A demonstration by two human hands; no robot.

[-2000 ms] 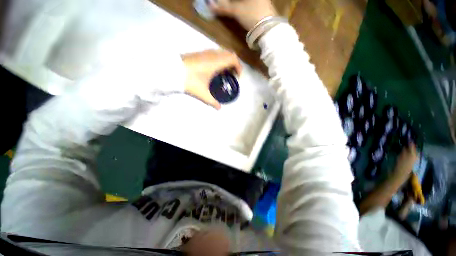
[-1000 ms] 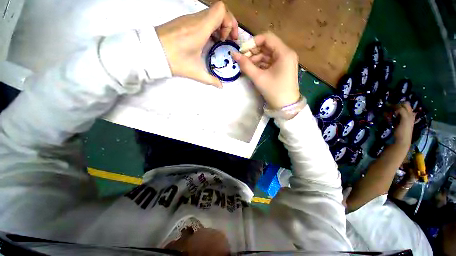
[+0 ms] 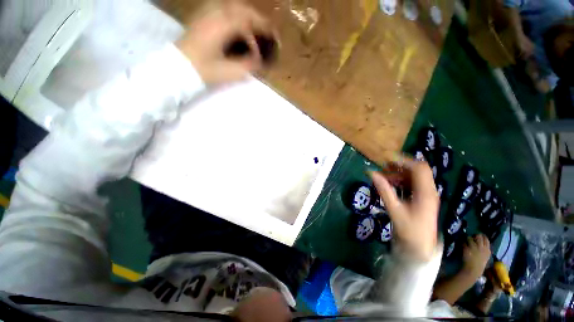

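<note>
Several assembled units, black rims around pale discs with holes, stand on the green surface at the right; a near one (image 3: 361,197) is beside my right hand. My right hand (image 3: 412,207) is over the group, thumb and fingers curved; blur hides whether a unit is between them. My left hand (image 3: 220,47) is blurred at the top, over the border of the white board (image 3: 233,138) and brown board (image 3: 352,75). Something dark shows among its fingers, too blurred to name. Loose pale discs (image 3: 410,9) lie at the brown board's far edge.
A neighbour's hand (image 3: 476,253) is beside the units at lower right, near a yellow tool (image 3: 503,277) and clear plastic (image 3: 541,258). Another person's arm (image 3: 525,47) is at the upper right. A small dark speck is on the white board. Blue material (image 3: 320,289) is below.
My hands have parted from the unit held between them. My right hand has moved right and down to the group of units. My left hand has moved up and left. The view has shifted.
</note>
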